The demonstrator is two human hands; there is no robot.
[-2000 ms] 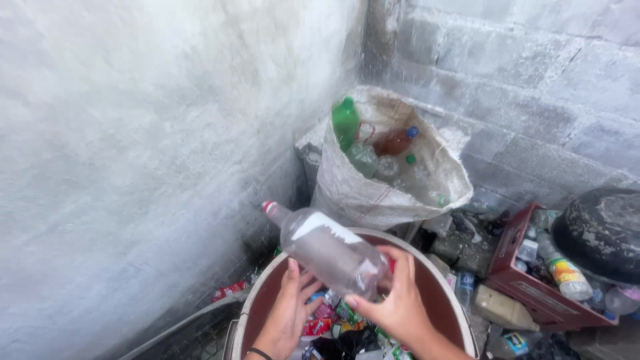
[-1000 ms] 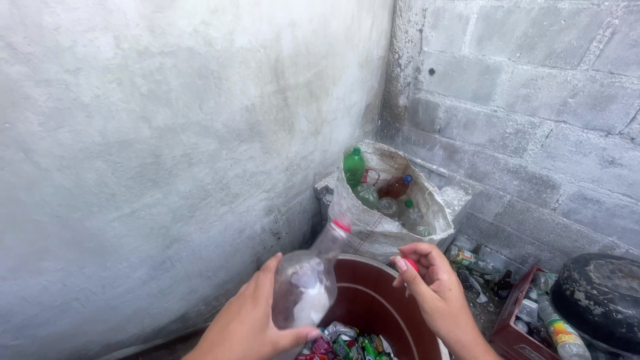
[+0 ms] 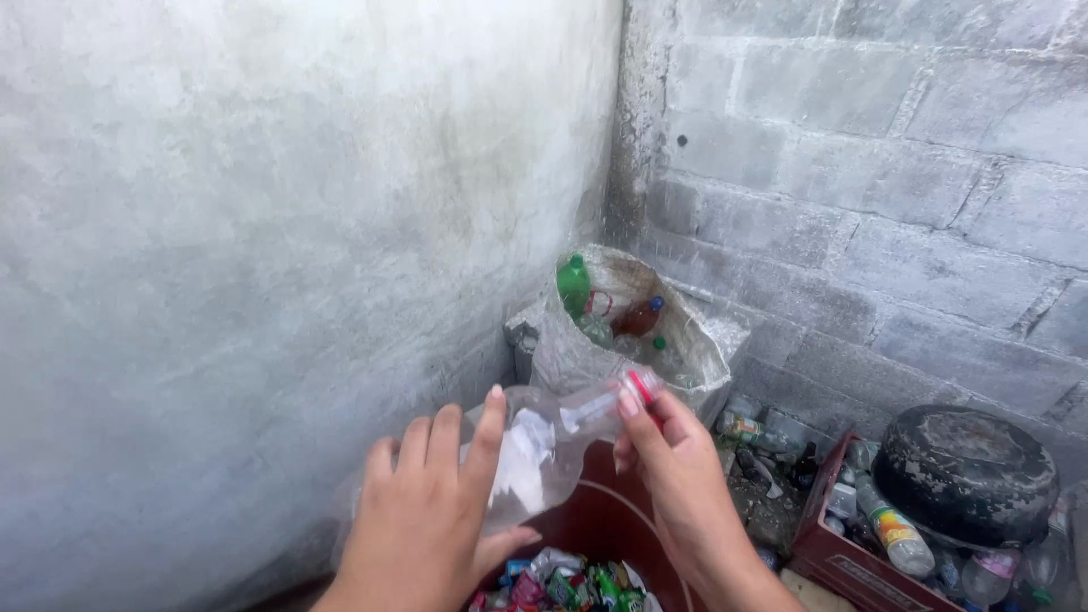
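Note:
My left hand grips the body of a clear plastic bottle with a torn white label, tilted so its neck points up and right. At that neck, beside the red ring, are the fingers of my right hand; a bit of red shows beneath them, probably the cap. Below both hands stands a reddish-brown tub with crushed cans and wrappers inside. Behind the bottle, a white woven sack holds a green bottle, a brown bottle with a blue cap and other clear bottles.
A plastered wall rises at the left and a grey block wall at the right. On the lower right, a dark red crate holds bottles, with a blackened metal pot on top. Loose bottles lie between sack and crate.
The red cap came off the bottle between the two earlier frames. Since the last one, my right hand has moved left to the bottle's neck, and the bottle leans further to the right.

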